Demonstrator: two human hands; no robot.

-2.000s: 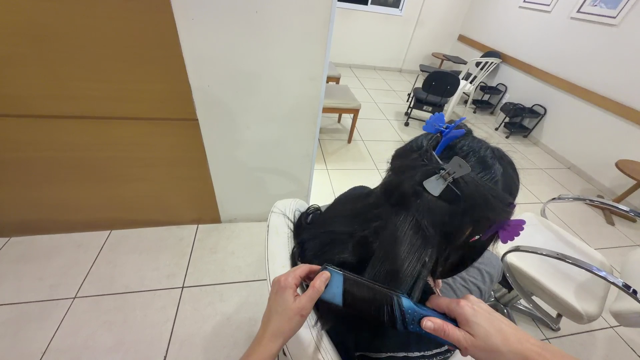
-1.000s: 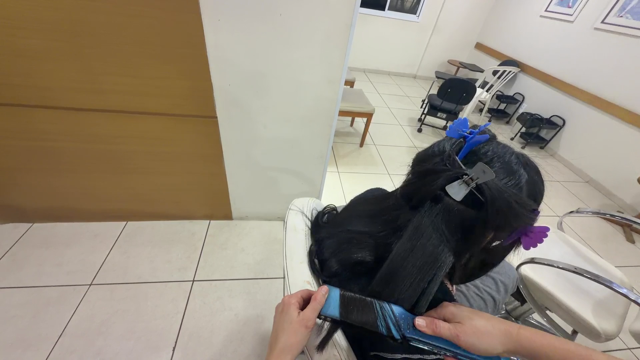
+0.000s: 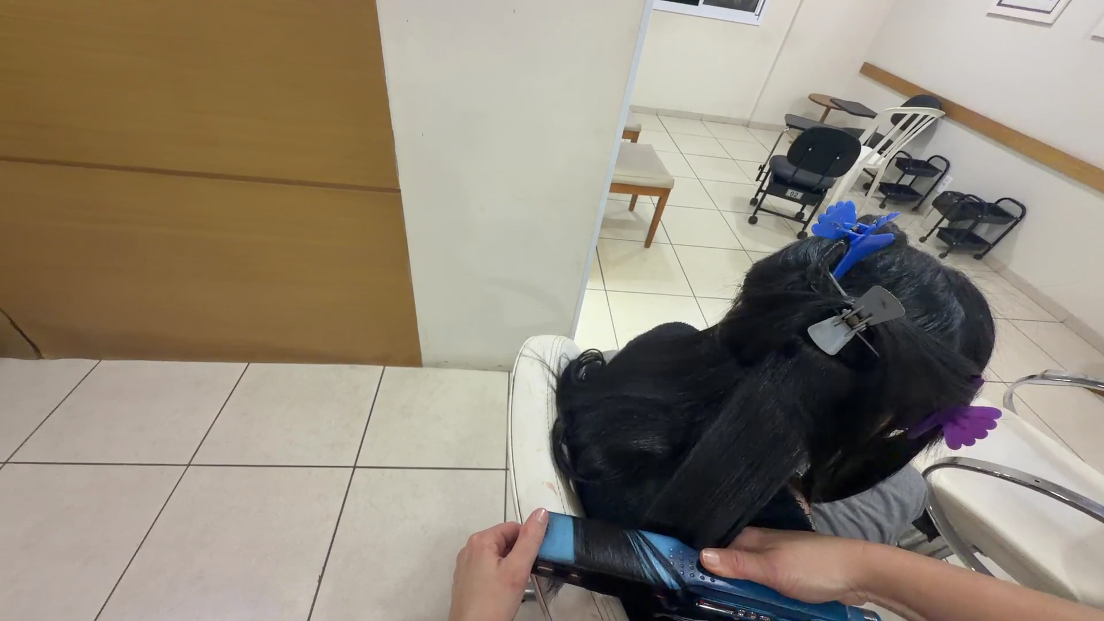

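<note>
My right hand (image 3: 780, 565) grips the handle of a blue hair straightener (image 3: 690, 569) at the bottom of the view. A flat section of a seated person's long black hair (image 3: 733, 448) wraps over its plates. My left hand (image 3: 500, 561) holds the plate tip between thumb and fingers. On the head above sit a blue claw clip (image 3: 854, 233) and a grey metal clip (image 3: 856, 321); a purple claw clip (image 3: 962, 425) is at the right side of the hair.
The person sits in a white salon chair (image 3: 535, 414). Another white chair with metal armrests (image 3: 1035, 487) stands at the right. A white pillar (image 3: 509, 172) and brown panelling (image 3: 198, 198) are at left. Behind are black chairs (image 3: 811, 164), a padded stool (image 3: 640, 168) and black trolleys (image 3: 970, 216).
Both hands and the straightener have moved lower down along the hair section. The strand now wraps around the plates, where two seconds ago it lay flatter. The view has shifted slightly.
</note>
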